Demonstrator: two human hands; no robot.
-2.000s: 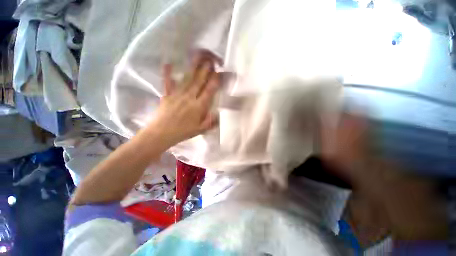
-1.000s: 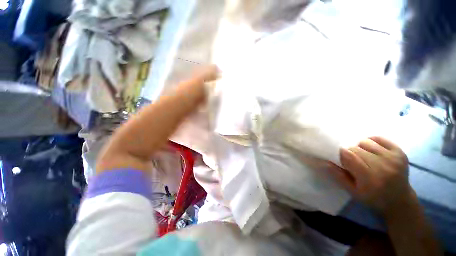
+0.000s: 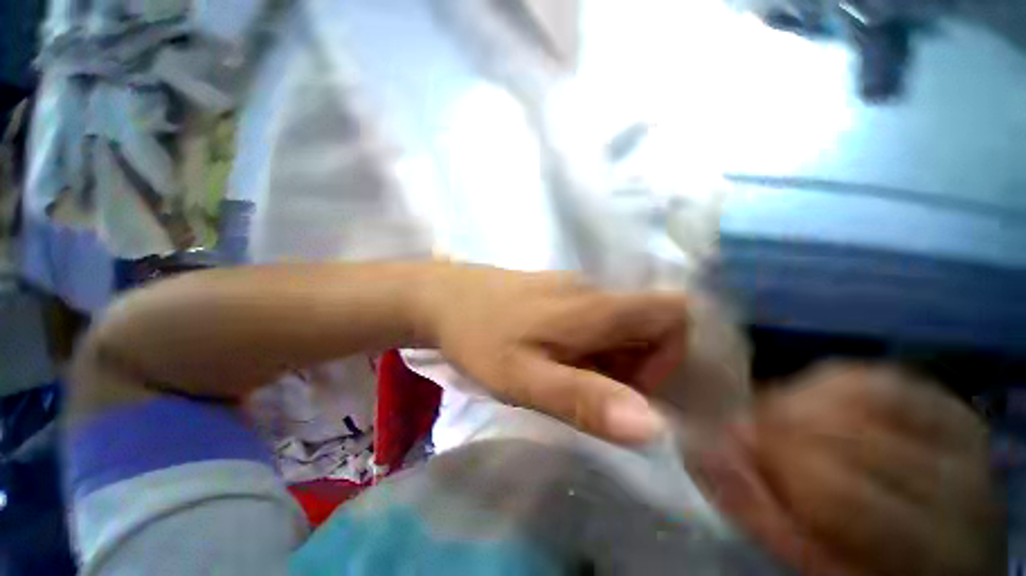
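Observation:
A large pale garment (image 3: 495,169) lies over the machine bed and hangs over the table's front edge, overexposed under the bright lamp. My left hand (image 3: 563,338) reaches across from the left over its near edge, fingers curled on a fold of the cloth, thumb extended. My right hand (image 3: 866,461) is at the lower right, blurred, with its fingers closed at the garment's edge. The cloth between the two hands is blurred.
A crumpled pile of grey and beige cloth (image 3: 113,146) is at the far left. A red plastic basket (image 3: 403,411) holding pale pieces stands below left. The grey-blue table edge (image 3: 878,287) runs along the right. Dark machine parts (image 3: 883,56) show at the upper right.
My left hand has moved right and down, towards my right hand. My right hand has moved down. The garment has shifted, with its near part now between both hands, and the view has turned.

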